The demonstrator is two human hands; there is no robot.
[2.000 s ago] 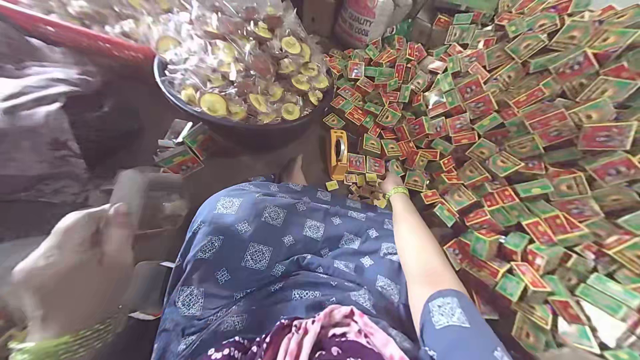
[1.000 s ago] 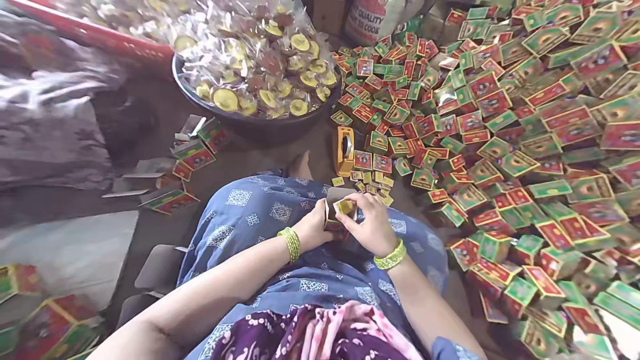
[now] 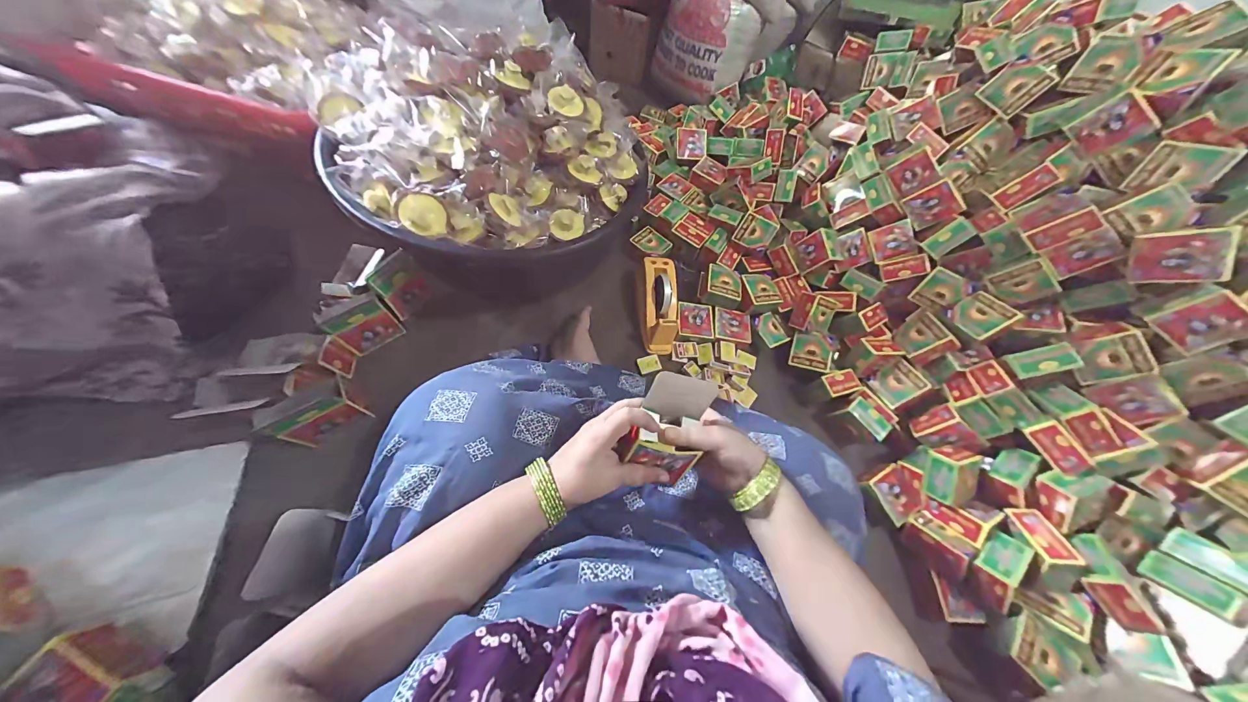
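Observation:
Above my lap, my left hand [image 3: 606, 454] grips a small red and green cardboard box [image 3: 665, 454] with its grey flap standing up. My right hand [image 3: 723, 450] holds the box's other side, fingers at its opening; what lies inside is mostly hidden. Beyond my hands, small yellow packets [image 3: 720, 363] lie on the floor beside a yellow tape dispenser [image 3: 660, 304]. A dark tub [image 3: 487, 265] heaped with clear plastic packets of yellow round items stands further off.
A large heap of red and green boxes [image 3: 975, 312] covers the right side. Flattened and partly folded cartons [image 3: 361, 327] lie at left, near a grey cloth [image 3: 78, 273]. A red-rimmed container [image 3: 195, 93] and a printed sack [image 3: 704, 49] stand at the back.
My left hand has come from the far left and my right from the floor packets to meet over my lap. Since one second ago, the box has tilted and its flap shows more plainly.

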